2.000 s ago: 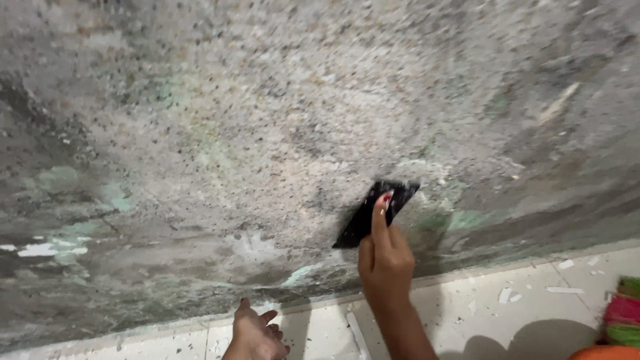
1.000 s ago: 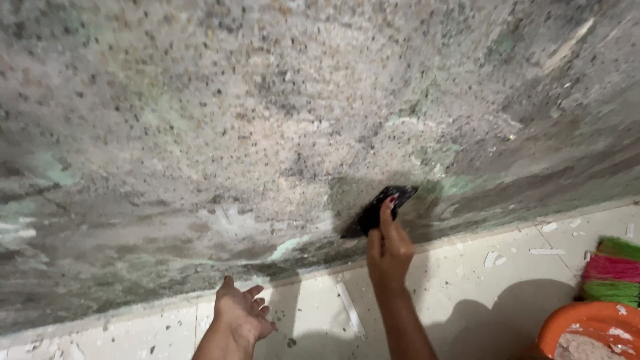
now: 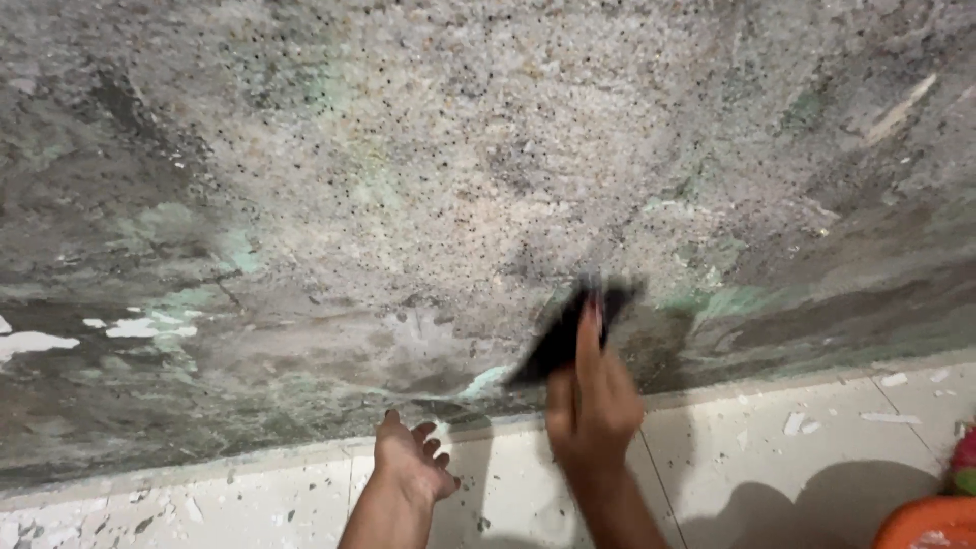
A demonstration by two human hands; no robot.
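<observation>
My right hand point(image 3: 598, 404) grips a black flat scraper point(image 3: 568, 332), blurred by motion, with the index finger laid along it. The scraper is at the lower part of a rough, stained wall point(image 3: 457, 191) with grey, pinkish and pale green patches. Whether its edge touches the wall cannot be told. My left hand point(image 3: 415, 457) holds nothing; its fingers are apart, near the foot of the wall, left of the right hand.
The pale tiled floor point(image 3: 755, 465) bears scattered white flakes and dark bits. An orange container point(image 3: 926, 526) with whitish material stands at the bottom right corner, beside a partly cut-off pink and green object point(image 3: 964, 461).
My right hand still holds the scraper, which is more blurred now. My left hand stays open near the wall's foot. The view has shifted, so the orange container shows less than one second ago.
</observation>
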